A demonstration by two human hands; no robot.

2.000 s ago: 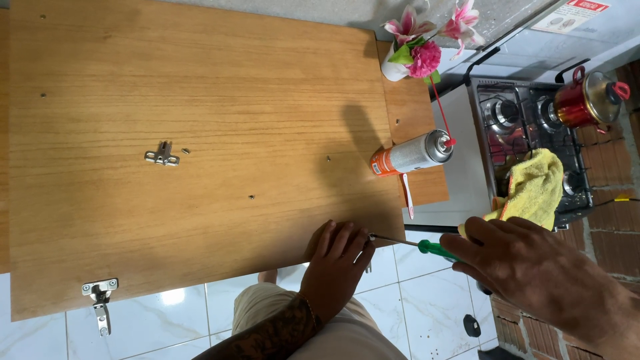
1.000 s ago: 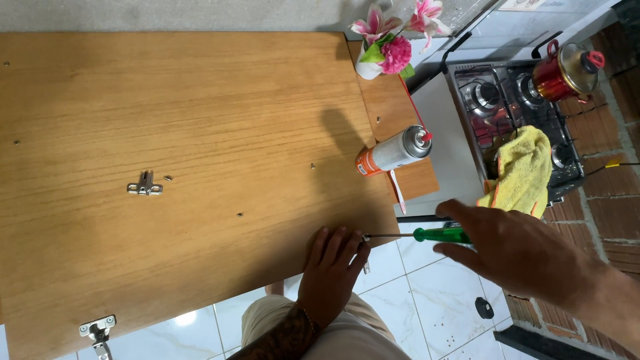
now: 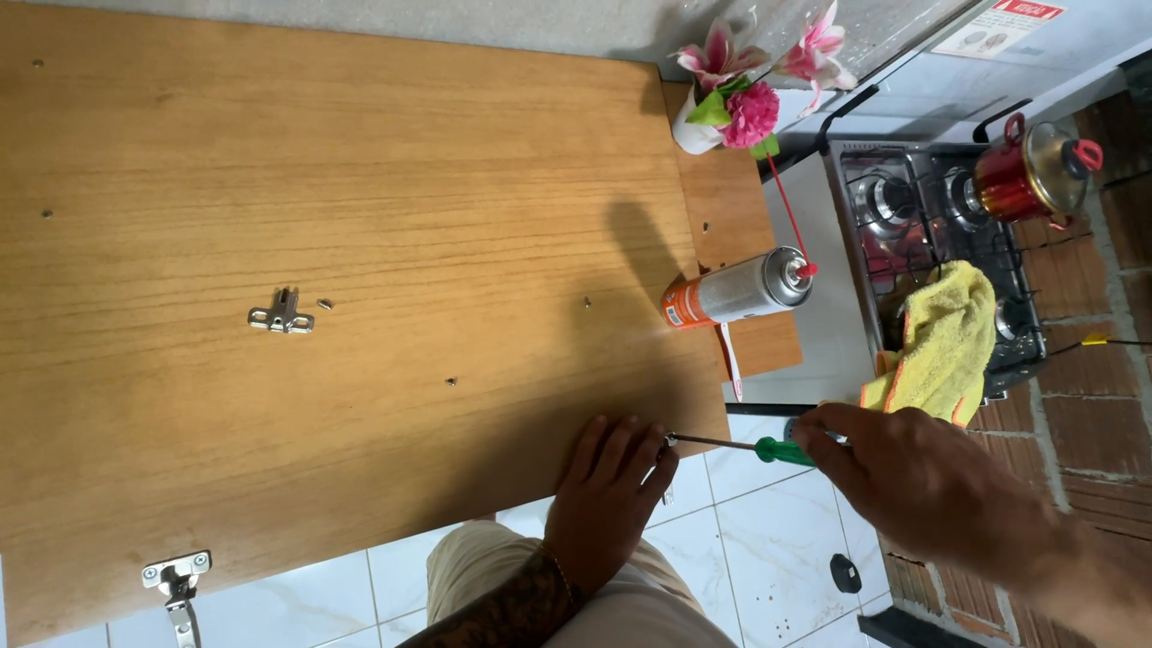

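My right hand [image 3: 891, 477] grips the green handle of a screwdriver [image 3: 781, 452], whose metal shaft points left to the near right corner of a wooden panel [image 3: 378, 225]. Its tip meets a small metal piece at my left hand's fingertips. My left hand [image 3: 612, 490] rests on the panel's near edge, fingers around that piece, which is mostly hidden. A concealed cabinet hinge [image 3: 177, 576] is fixed at the near left edge. A hinge mounting plate [image 3: 282, 313] lies on the panel beside a small screw [image 3: 325, 304]. Another small screw [image 3: 452, 382] is nearer my left hand.
A spray can [image 3: 738, 290] with a red straw stands at the panel's right edge, beside a white-and-red toothbrush-like object [image 3: 731, 362]. Beyond are a flower vase [image 3: 697, 126] and a stove [image 3: 945, 234] bearing a red pot [image 3: 1030, 171] and a yellow cloth [image 3: 945, 337].
My right hand stays on the screwdriver, its grip on the handle shifted. My left hand remains at the panel's corner. The view has moved somewhat.
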